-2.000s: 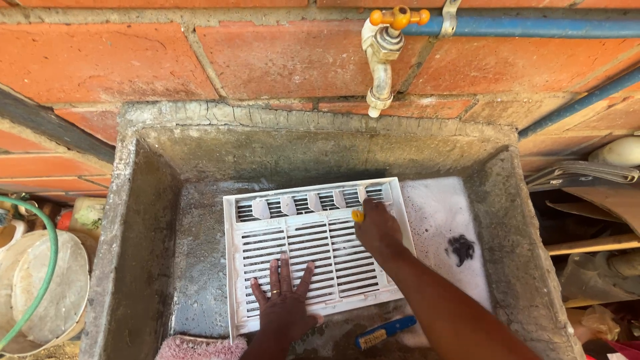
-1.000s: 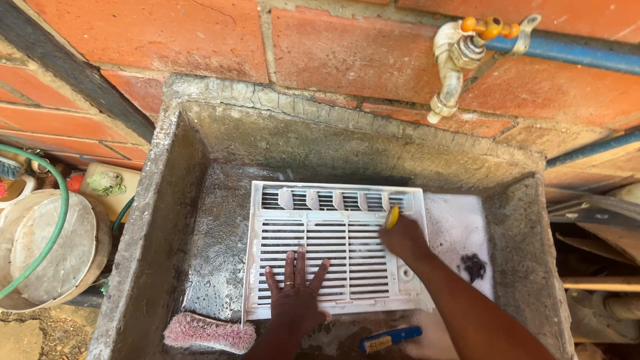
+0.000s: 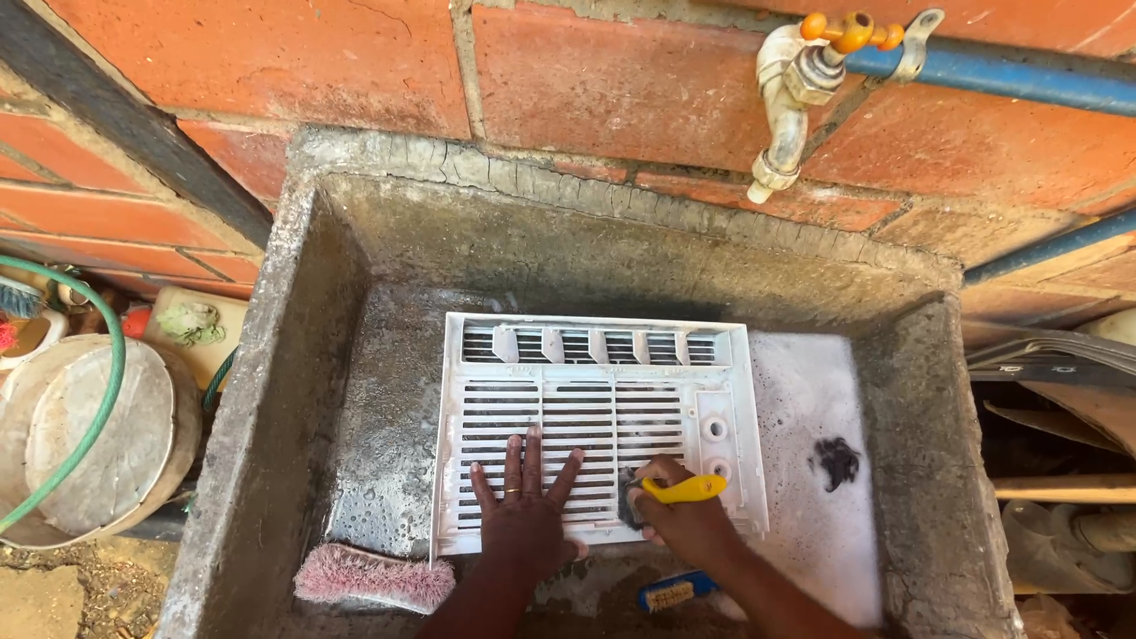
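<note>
A white plastic louvred grille panel lies flat in a concrete wash basin. My left hand, with a ring on one finger, rests spread on its lower left slats. In my right hand is a brush with a yellow handle, its dark bristles against the slats at the lower right. Below the panel's edge lies a blue brush, partly behind my right arm. A pink bristled scrubber lies by the panel's lower left corner. Suds spread to the right, with a dark wet clump in them.
An old tap with an orange handle juts from the brick wall over the basin, fed by a blue pipe. Left of the basin stand a round tub and a green hose. Stacked items lie to the right.
My right hand and the yellow-handled brush have moved from the panel's top right slats down to its lower right slats. My left hand stays spread on the panel. The view has shifted.
</note>
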